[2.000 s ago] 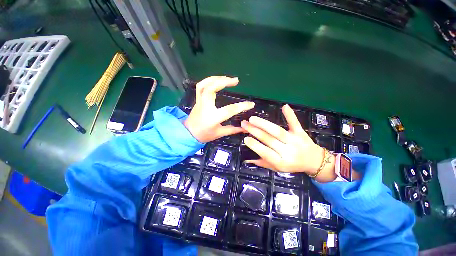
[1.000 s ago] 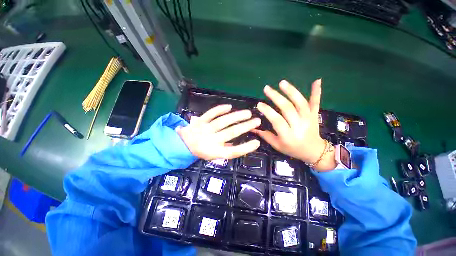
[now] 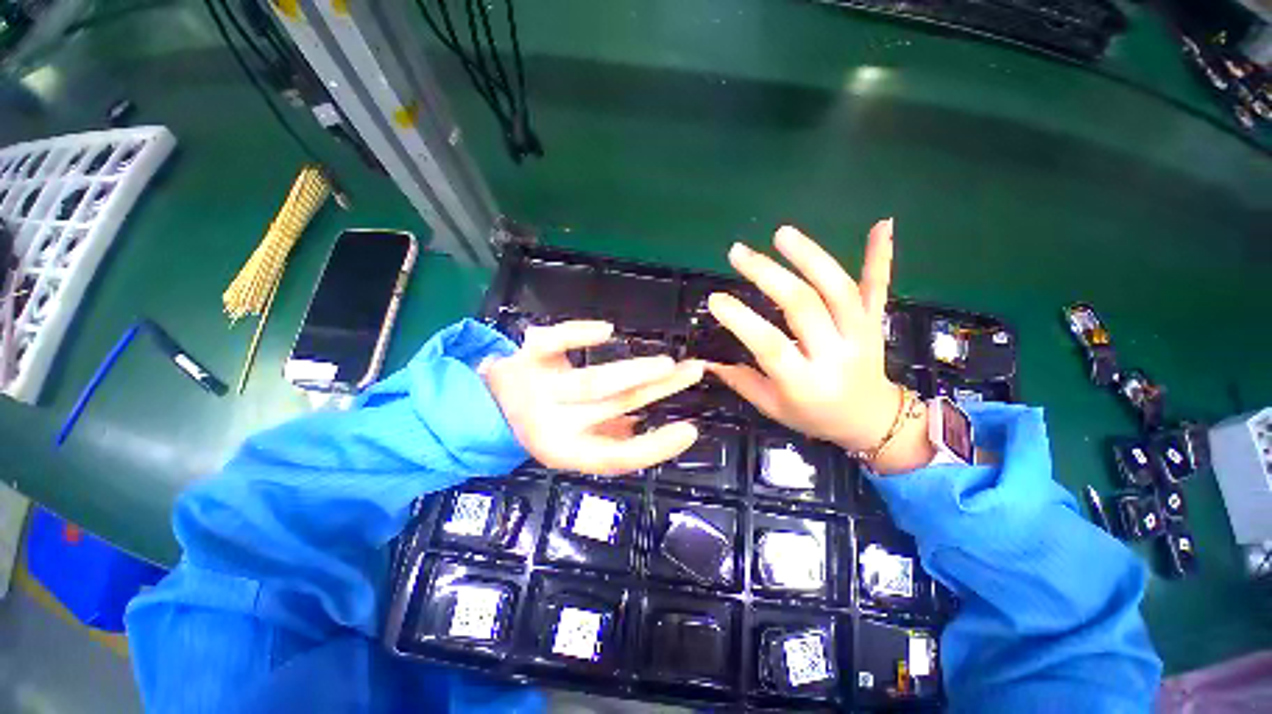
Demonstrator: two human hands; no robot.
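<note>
A black shiny blister tray (image 3: pixel 693 597) with square pockets lies in front of me. Several pockets hold dark units with white QR code labels (image 3: pixel 578 631). My left hand (image 3: pixel 593 400) is over the tray's middle left, palm down, fingers spread, holding nothing. My right hand (image 3: pixel 823 342) is over the tray's upper middle, fingers spread and raised, holding nothing. The fingertips of my left hand are close to my right thumb; whether they touch is unclear. The pockets under both hands are partly hidden.
Left are a smartphone (image 3: pixel 352 310), a bundle of wooden sticks (image 3: pixel 278 248), a blue stick (image 3: pixel 98 384), a dark pen (image 3: pixel 184 360) and a white parts tray (image 3: pixel 87 230). A metal post (image 3: pixel 398 133) stands behind. Right are loose dark modules (image 3: pixel 1158 481) and a white block (image 3: pixel 1242 474).
Since two seconds ago, my right hand has turned its fingers upward and spread them. My left hand has moved down and left, its fingers now pointing right. Both were and are empty.
</note>
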